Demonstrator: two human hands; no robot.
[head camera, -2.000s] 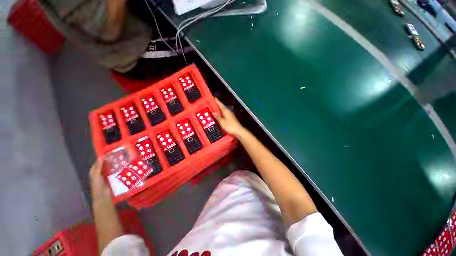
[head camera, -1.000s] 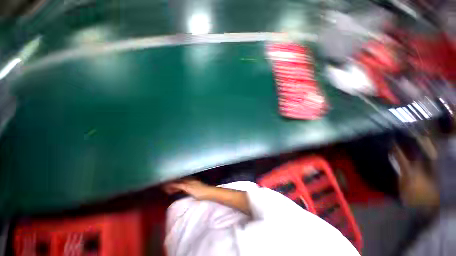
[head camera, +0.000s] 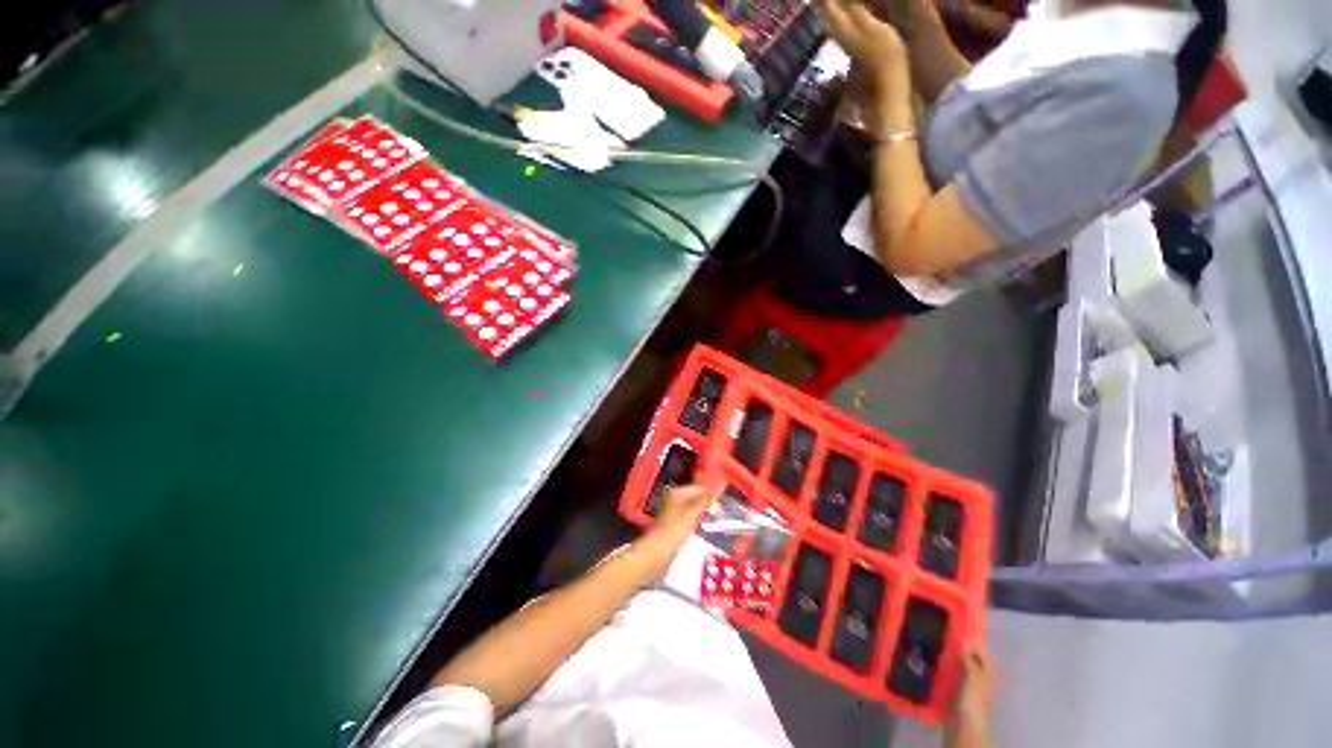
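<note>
A red phone tray (head camera: 862, 548) is tilted below the bench edge, holding phones with plain dark screens. My left hand (head camera: 676, 529) is at its near left corner, gripping the edge, with a red film sheet (head camera: 738, 583) beside the fingers, lying over the tray corner. The sheet has a clear part and white backing. My right hand (head camera: 970, 699), partly cut off by the lower edge, grips the tray's right end. Another red tray section with dark phones (head camera: 671, 474) shows at the left, partly overlapped; its full extent is hidden.
Overlapping red film sheets (head camera: 438, 234) lie on the green bench (head camera: 292, 482). A white smartphone (head camera: 602, 91), cables and a pale machine (head camera: 482, 37) are at the bench's far end. A neighbouring person (head camera: 1023, 161) sits beyond a red stool or box (head camera: 818, 329). White shelving (head camera: 1118, 424) stands right.
The view has turned right, away from the earlier tray of red-filmed phones. Both hands are now on a tray of dark-screened phones, which one second ago lay lower beside the bench.
</note>
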